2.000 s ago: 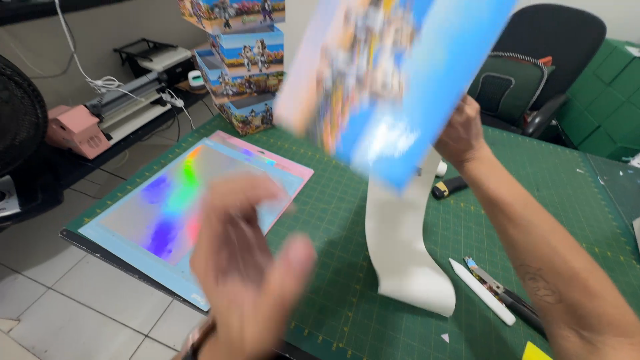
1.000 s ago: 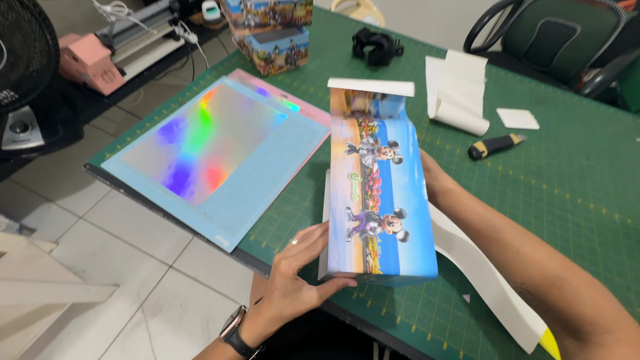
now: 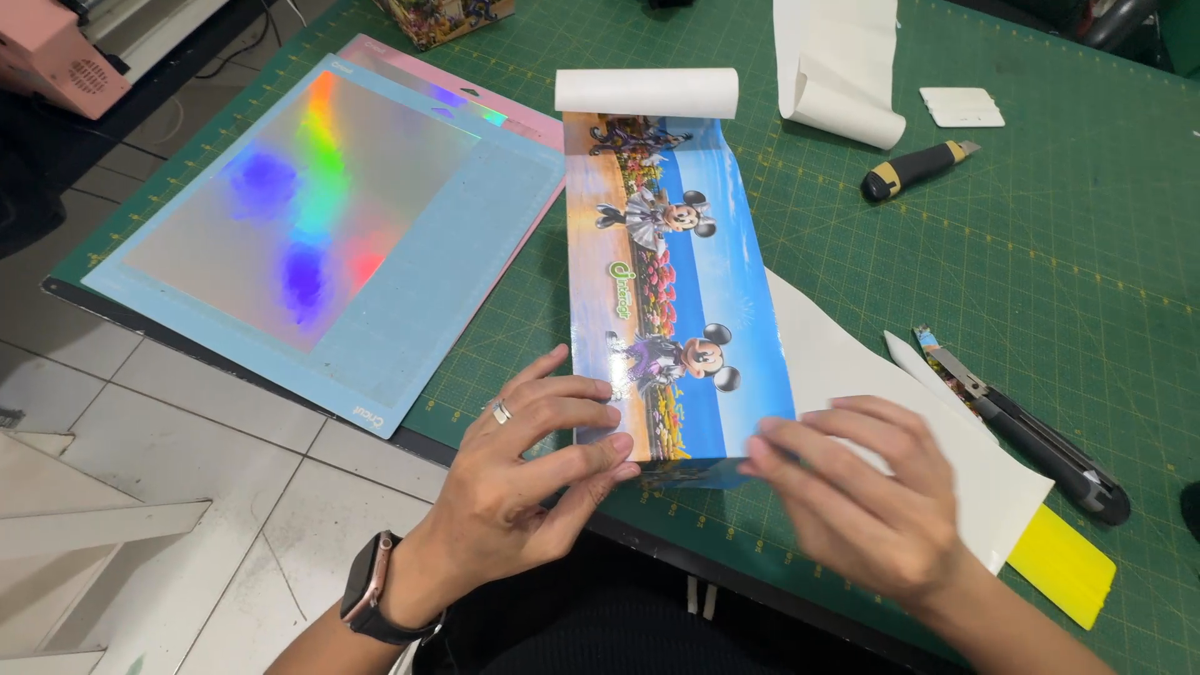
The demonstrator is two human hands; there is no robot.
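Observation:
A box covered with a glossy printed cartoon sheet (image 3: pixel 670 281) lies on the green cutting mat (image 3: pixel 1059 244), in front of me. White backing paper (image 3: pixel 647 92) is curled at its far end, and more of it (image 3: pixel 872 375) spreads from under its right side. My left hand (image 3: pixel 534 464) rests its fingertips on the box's near left part, thumb at the near edge. Fingertips of my right hand (image 3: pixel 858 487) are bent together at the near right corner; whether they pinch the sheet's edge I cannot tell.
Left lies a blue craft mat (image 3: pixel 450 300) with holographic sheet (image 3: pixel 281 206), over a pink mat (image 3: pixel 534 122). Right are a snap-off cutter (image 3: pixel 1041 441), white pointed tool (image 3: pixel 909 361), yellow scraper (image 3: pixel 1069 567), black-and-tan cutter (image 3: pixel 914 172), white scraper (image 3: pixel 961 107) and curled white paper (image 3: pixel 844 75).
The printed piece, held up in the air two seconds ago, now lies on the mat. My right hand has come from beside the box's far right side to its near right corner. The view is closer.

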